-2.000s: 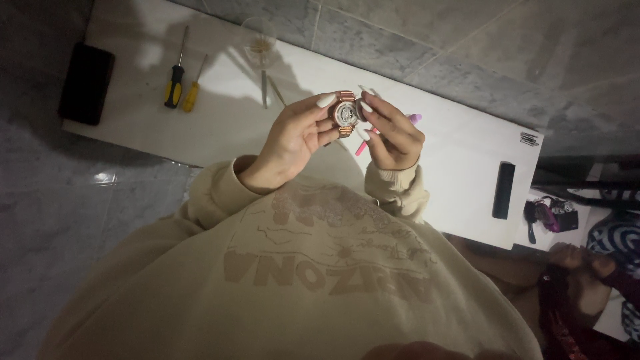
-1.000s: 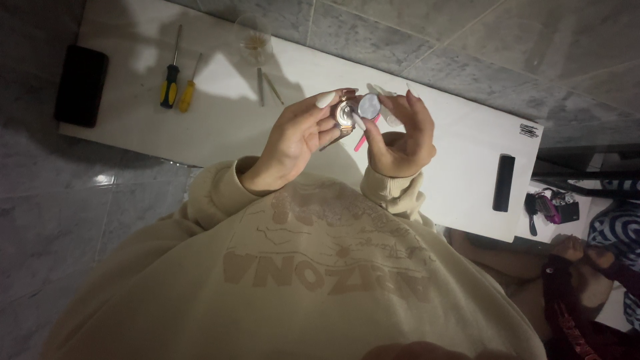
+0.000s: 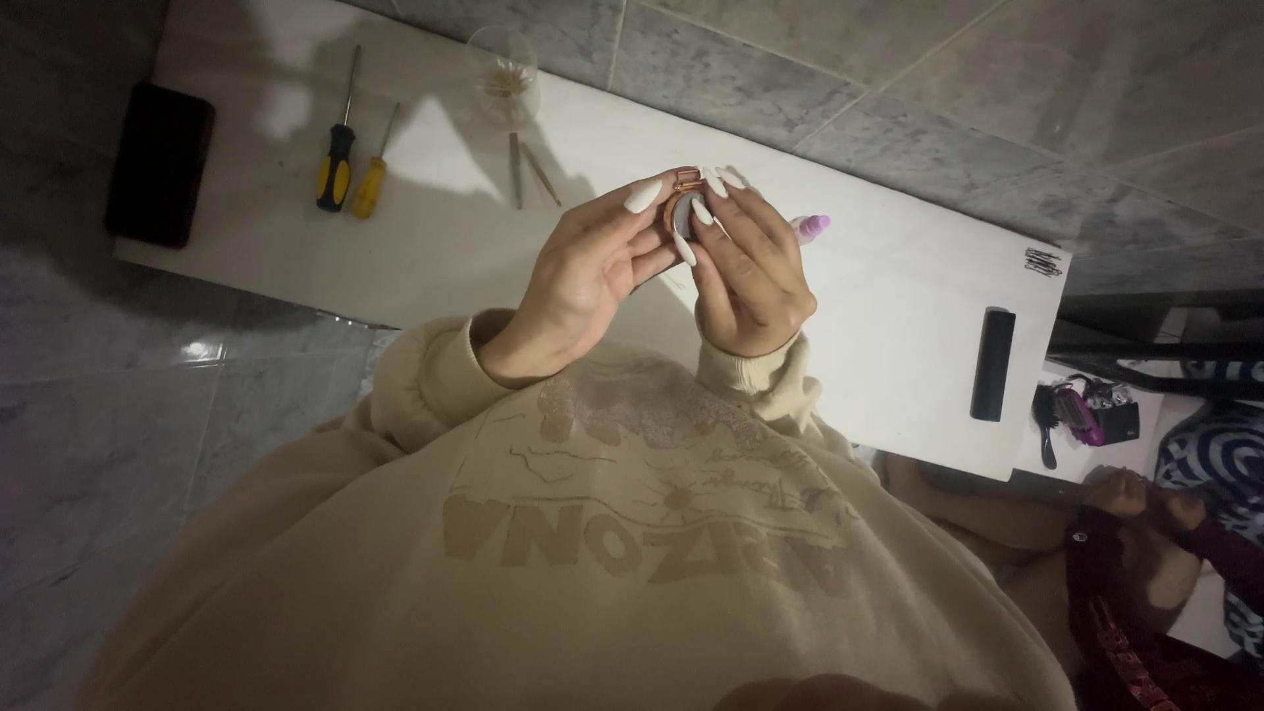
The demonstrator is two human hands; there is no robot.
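My left hand [image 3: 583, 272] holds a rose-gold wristwatch [image 3: 687, 180] by its case and metal band, above the white table. A round silver-grey disc, seemingly the watch's case back [image 3: 683, 215], lies over the case, and the fingertips of my right hand [image 3: 752, 272] press on it. Whether the disc sits flush cannot be told. Behind my right hand a tube or bottle with a lilac cap [image 3: 814, 228] partly shows. Left of my hands lie a grey metal strip [image 3: 515, 170] and a thin brass-coloured stick [image 3: 541, 175], apart from each other.
A black and yellow screwdriver [image 3: 337, 170] and a smaller yellow one [image 3: 369, 188] lie on the white table [image 3: 889, 326], near a black phone [image 3: 160, 165]. A clear cup of thin sticks [image 3: 506, 84] stands by the wall. A black case [image 3: 992, 363] lies right; another person sits beyond.
One second ago my right hand held the round disc up beside the watch; now the disc is over the case. The pink stick seen under my hands earlier is no longer visible.
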